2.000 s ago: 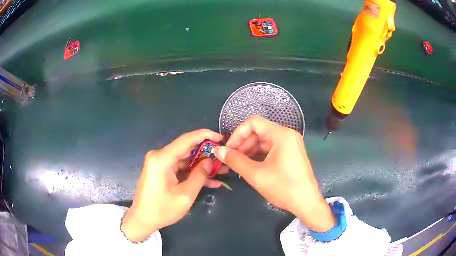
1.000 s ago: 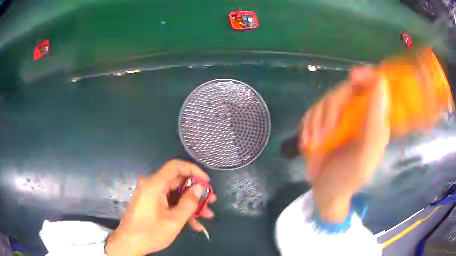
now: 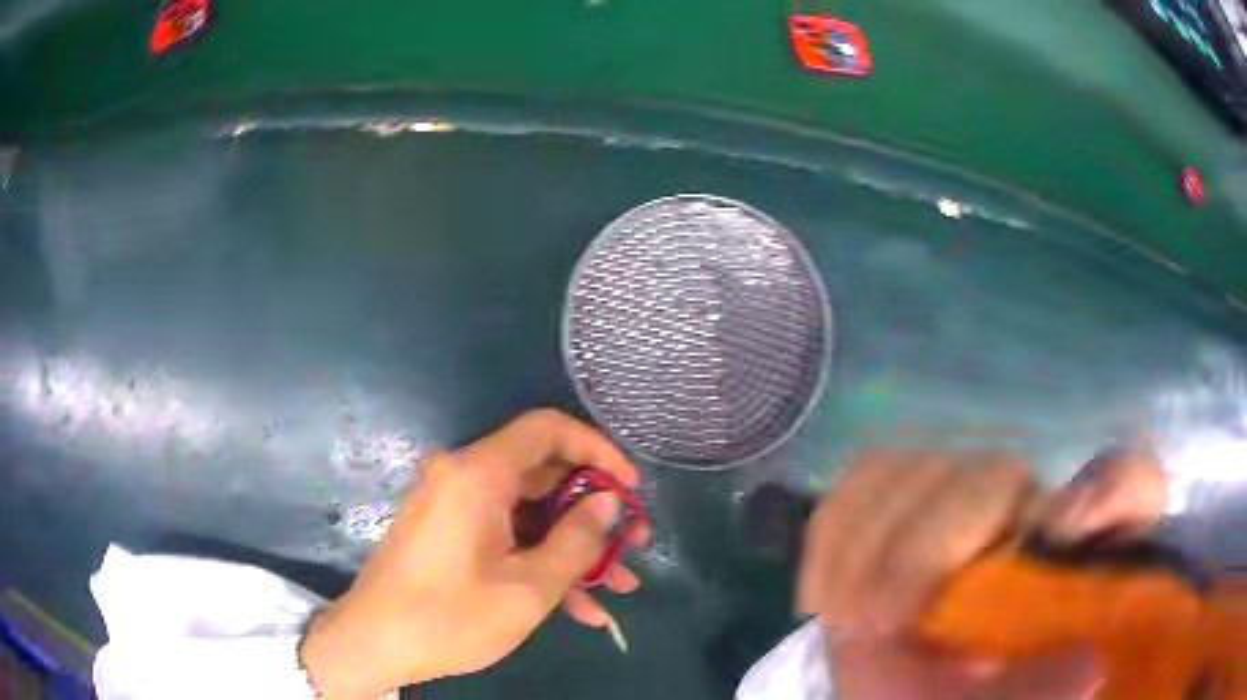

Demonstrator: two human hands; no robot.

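My left hand (image 3: 479,561) holds a small red housing (image 3: 628,535) between thumb and fingers, below the round dish; the thumb covers part of its open side. A thin pale strip (image 3: 617,633) sticks out below the left fingers. My right hand (image 3: 944,561) is blurred at the lower right and grips the orange electric screwdriver (image 3: 1012,609). The driver lies sideways, its dark nose (image 3: 774,520) pointing left toward the housing but apart from it. The driver's rear runs off the picture; its bit cannot be made out.
The round perforated screw tray (image 3: 698,331) sits on the dark green surface just beyond my left hand. On the lighter green strip lie red units at the upper left (image 3: 181,23), top centre-right (image 3: 830,47) and far right (image 3: 1192,186). A dark object shows at the upper right corner.
The driver hung upright at the right; my right hand left the housing, took hold of it and has brought it lower, nose pointing left. My left hand still holds the housing. The view has shifted.
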